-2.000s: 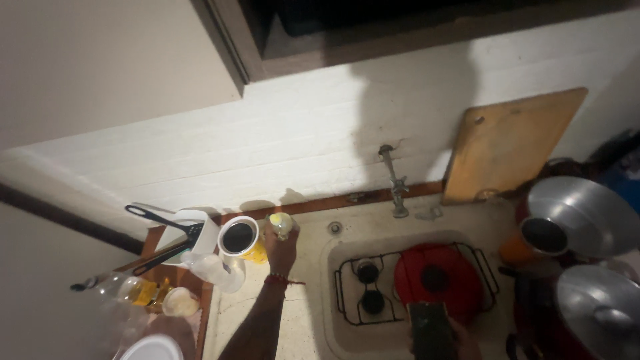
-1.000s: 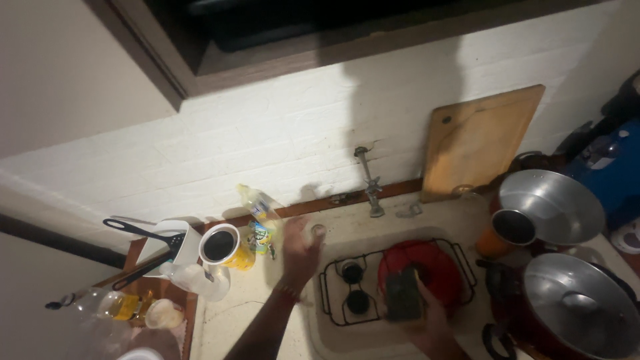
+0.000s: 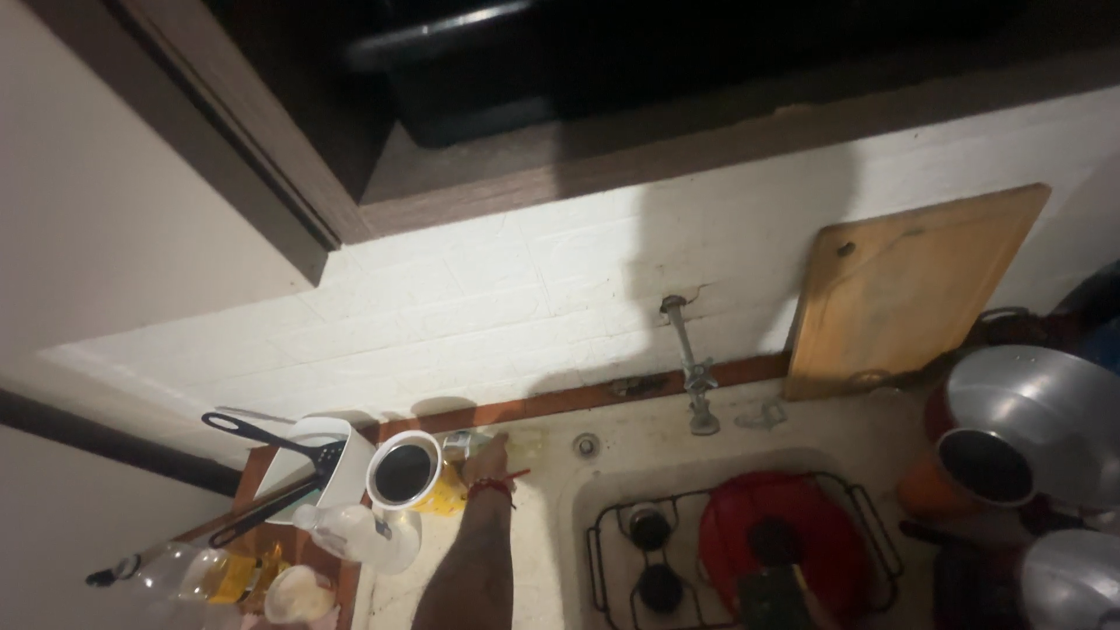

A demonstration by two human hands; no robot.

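My left hand (image 3: 488, 459), with a red bracelet at the wrist, is at the back of the counter, touching or close beside a clear object (image 3: 458, 444) that its fingers partly hide. Just left of it stands a yellow-and-white container (image 3: 444, 494) with a dark inside. My right hand (image 3: 815, 602), mostly hidden at the bottom edge, holds a dark, block-shaped sponge or pad (image 3: 773, 597) over a round red lid (image 3: 787, 556). The lid lies on a black wire rack (image 3: 604, 560) in the sink (image 3: 573, 503).
A tap (image 3: 697, 381) comes from the wall behind the sink. A wooden cutting board (image 3: 910, 297) leans at right, near aluminium pots (image 3: 1041, 402) and an orange cup (image 3: 927, 490). At left are a white bin with black utensils (image 3: 302, 437) and clear plastic bottles (image 3: 350, 532). An open cabinet (image 3: 490, 197) hangs above.
My left hand has moved left, from beside the sink to beside the yellow container. The bottle that stood there one second ago no longer shows upright. The view has shifted.
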